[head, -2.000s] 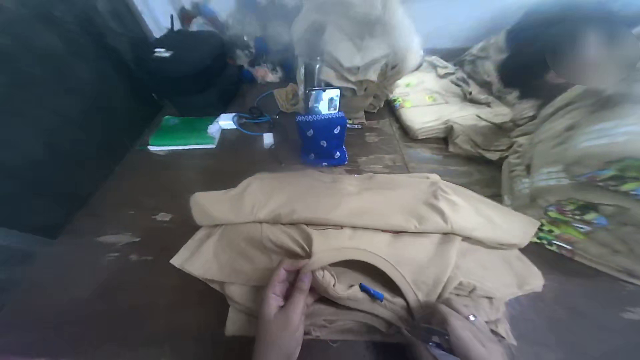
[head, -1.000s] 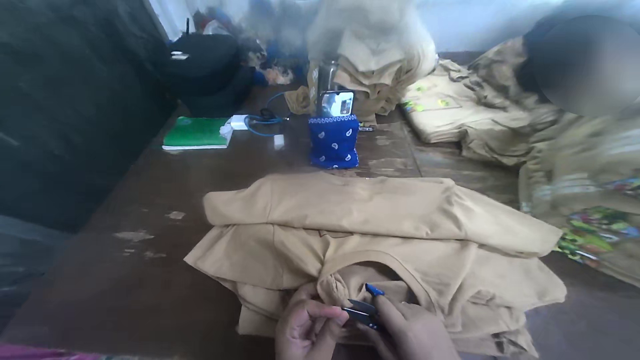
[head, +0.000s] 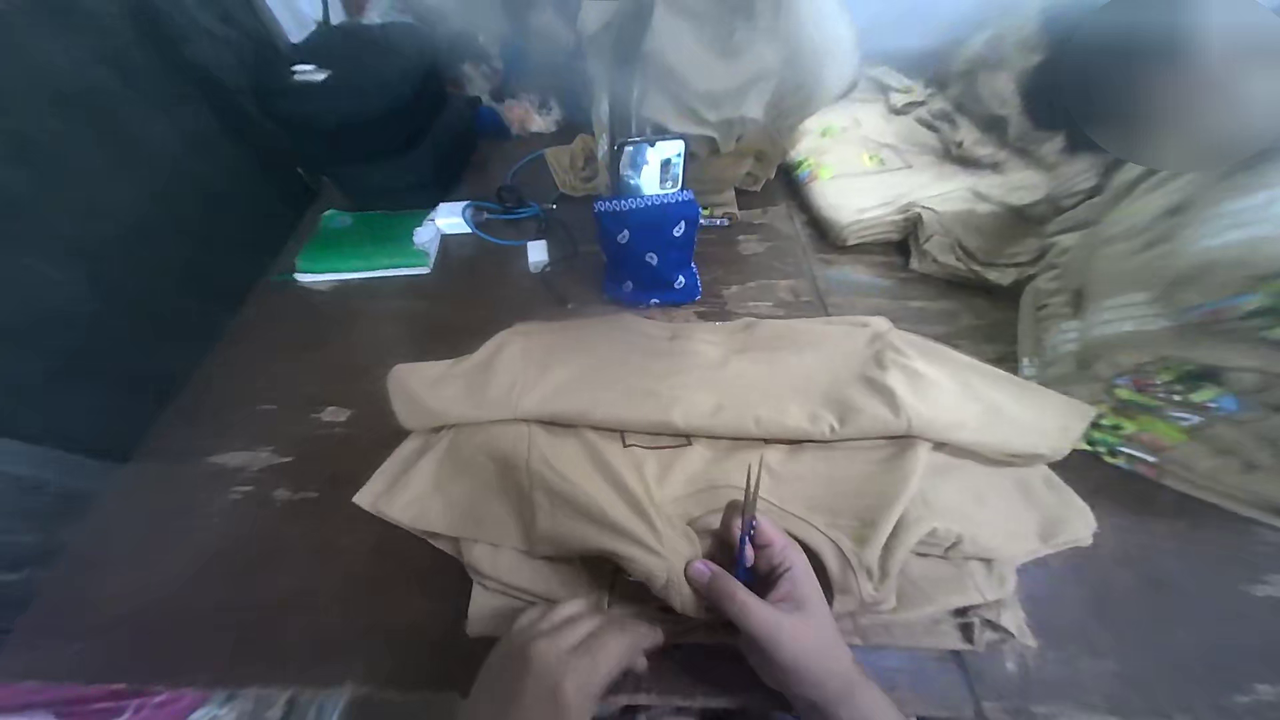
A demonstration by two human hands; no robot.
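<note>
Tan knit shirts [head: 700, 375] lie stacked and folded over on the dark table, the top one with its round neckline towards me. My right hand [head: 785, 610] grips small pointed snips with blue parts [head: 746, 530], blades upward, and pinches the fabric by the left side of the neckline. Blurred, my left hand [head: 570, 650] lies at the near edge of the stack, left of the right hand, its fingers bent; whether it holds cloth cannot be told.
Behind the stack a phone [head: 650, 168] stands in a blue paisley cloth holder [head: 650, 250]. A green booklet [head: 365, 243], white adapter [head: 452, 217] and blue cable [head: 500, 240] lie left of it. More tan garments [head: 900, 170] are piled at the right, beside a person [head: 1150, 260].
The snips, lower and near both hands a second ago, now point upward in my right hand. My left hand has moved away from the neckline, down and left.
</note>
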